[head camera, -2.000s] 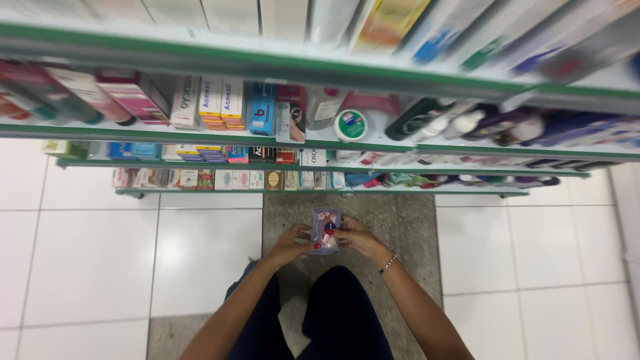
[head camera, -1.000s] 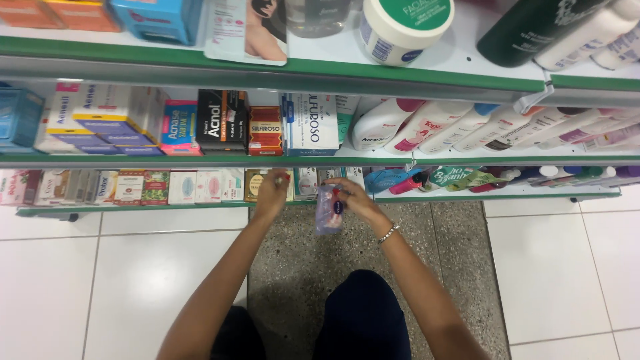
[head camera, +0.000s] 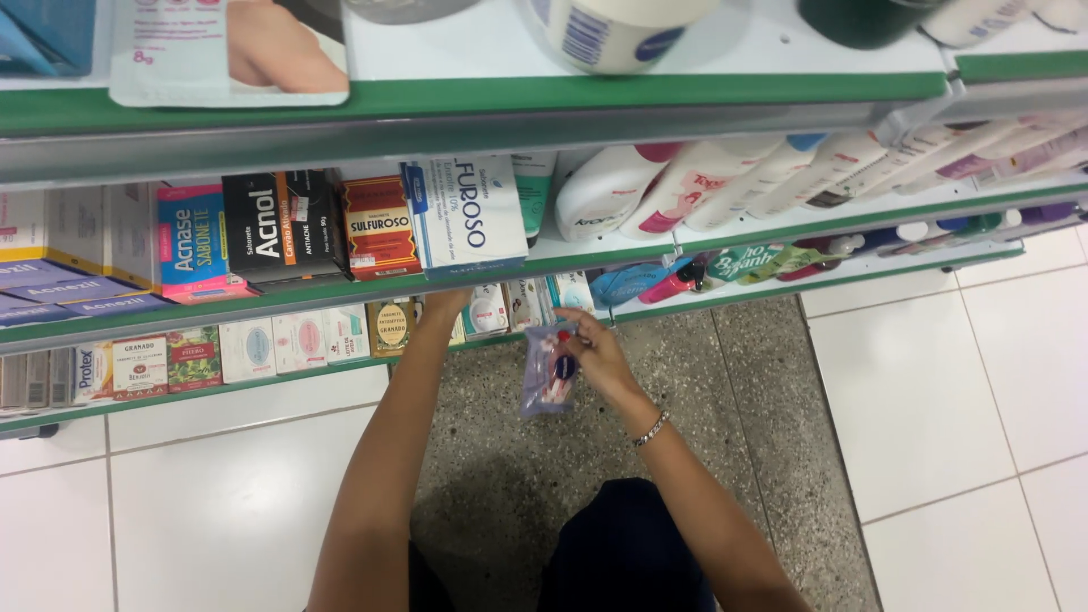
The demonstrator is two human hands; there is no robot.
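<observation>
My right hand (head camera: 599, 353) holds a translucent purple soap packet (head camera: 548, 370) with pink and red markings by its upper right edge, in front of the lowest shelf. My left hand (head camera: 450, 299) reaches in at the lowest shelf; its fingers are hidden under the edge of the shelf above, so its hold cannot be seen. Beside it on the left is a gold-and-black Granado soap box (head camera: 392, 327), and to its right stand white Dove soap boxes (head camera: 486, 309).
The green-edged middle shelf (head camera: 323, 302) hangs over my left wrist, bearing a black Acnol box (head camera: 280, 223), a red sulphur soap box (head camera: 380, 228) and white bottles (head camera: 603, 191). Above it is another green-edged shelf (head camera: 510, 100). Speckled stone floor (head camera: 484, 476) lies below, flanked by white tiles.
Both hands were at the packet two seconds before. My left hand has let go and moved to the lowest shelf; my right keeps the packet. The view has moved much closer to the shelves.
</observation>
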